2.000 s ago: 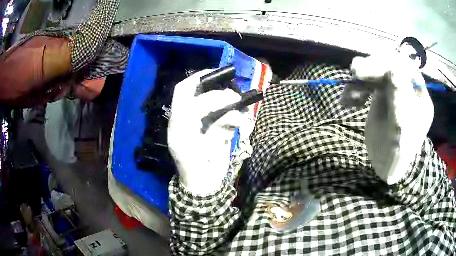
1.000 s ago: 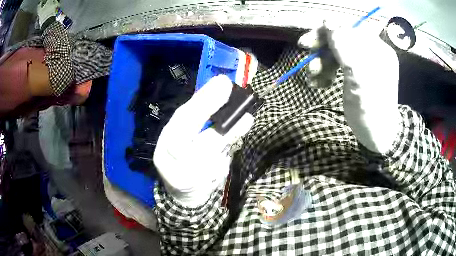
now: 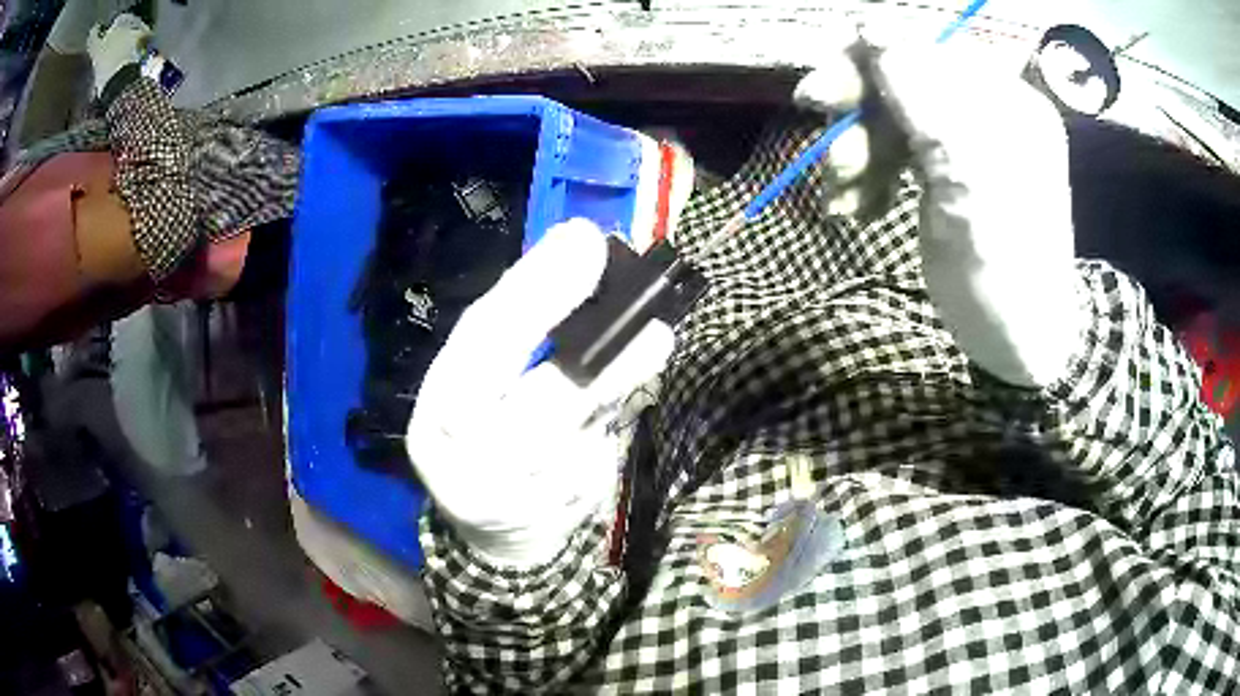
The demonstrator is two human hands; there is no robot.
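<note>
My left hand (image 3: 510, 401), in a white glove, grips a black bracket (image 3: 628, 306) between thumb and fingers in front of the blue bin. The bracket is a short dark block with a shiny strip along one face. My right hand (image 3: 972, 190), in a white glove with dark-smudged fingers, holds a thin blue brush (image 3: 802, 166) slanting down left. The brush's pale tip end is close to the bracket's right end; I cannot tell if they touch. The blue bin (image 3: 326, 326) holds a dark heap of black parts (image 3: 442, 258) with some shiny bits.
A worktable edge (image 3: 544, 52) curves across the top. A round white-rimmed pot (image 3: 1077, 75) with a thin stick stands at the upper right. Another person's checked sleeve (image 3: 152, 157) and gloved hand are at the upper left. A pale box (image 3: 306, 669) is at the lower left.
Since two seconds ago, the bracket has turned so its shiny-striped face shows. The brush has gone from nearly level to slanted, and my right hand has moved left and up. Little differs from one second ago.
</note>
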